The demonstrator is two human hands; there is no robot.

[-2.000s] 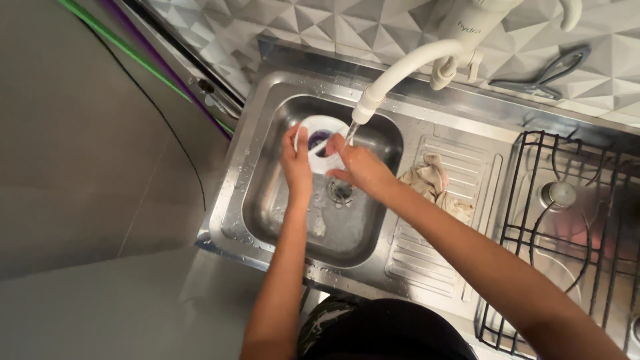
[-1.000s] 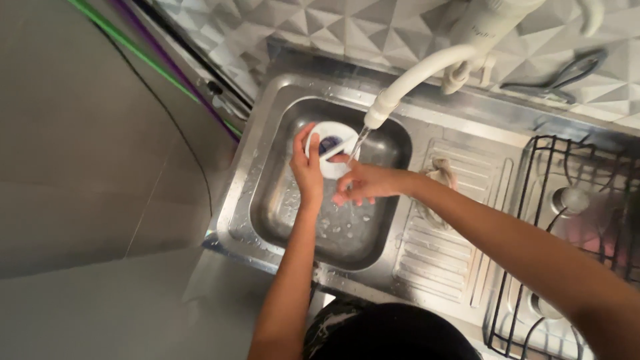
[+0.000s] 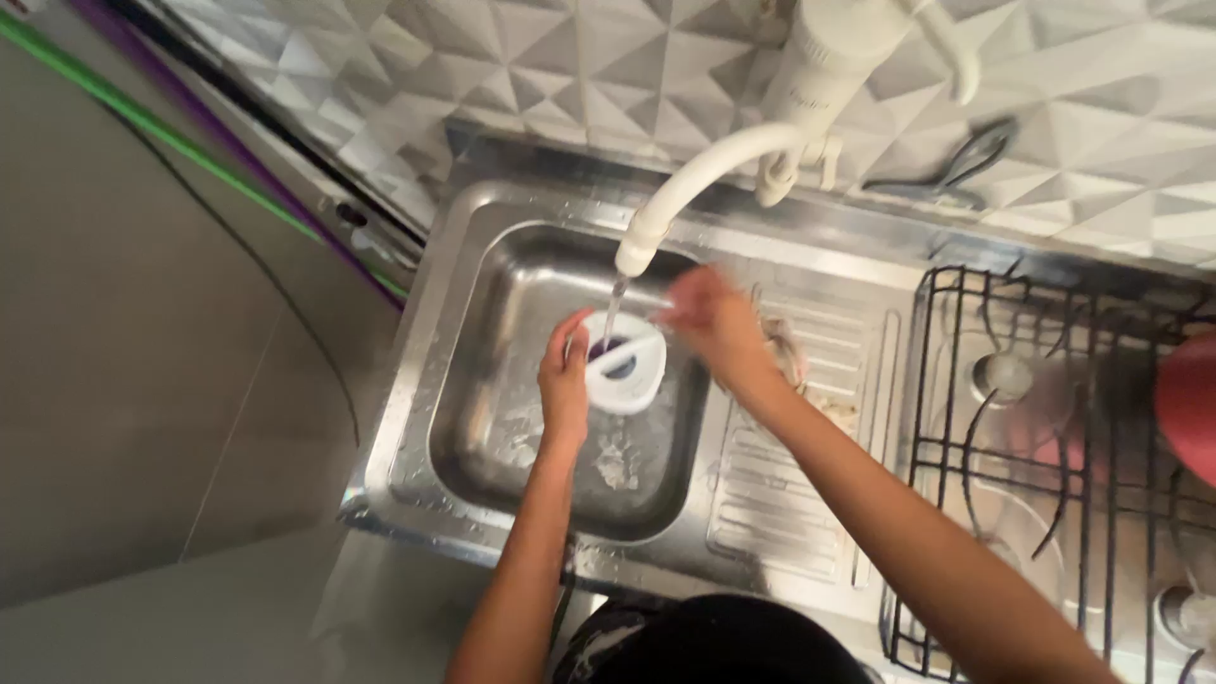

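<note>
My left hand (image 3: 567,378) grips the left edge of a round white plastic piece (image 3: 638,382) with a raised bar across it and a dark purple-blue patch. Water from the white faucet spout (image 3: 638,245) runs onto this piece, over the steel sink basin (image 3: 484,446). My right hand (image 3: 705,309), blurred, is apart from the piece, above the basin's right edge; nothing shows in it, and its fingers are too blurred to read.
A wrinkled cloth (image 3: 785,353) lies on the ribbed drainboard (image 3: 779,503). Farther right stands a stove with a black wire grate (image 3: 1012,451) and a red object (image 3: 1187,404) at the frame's edge. A grey utensil (image 3: 950,180) leans by the tiled wall. Green and purple cables run at upper left.
My right hand has left the white piece, going below it first and then up and right beyond the spout. My left hand still holds the piece, now under the water stream.
</note>
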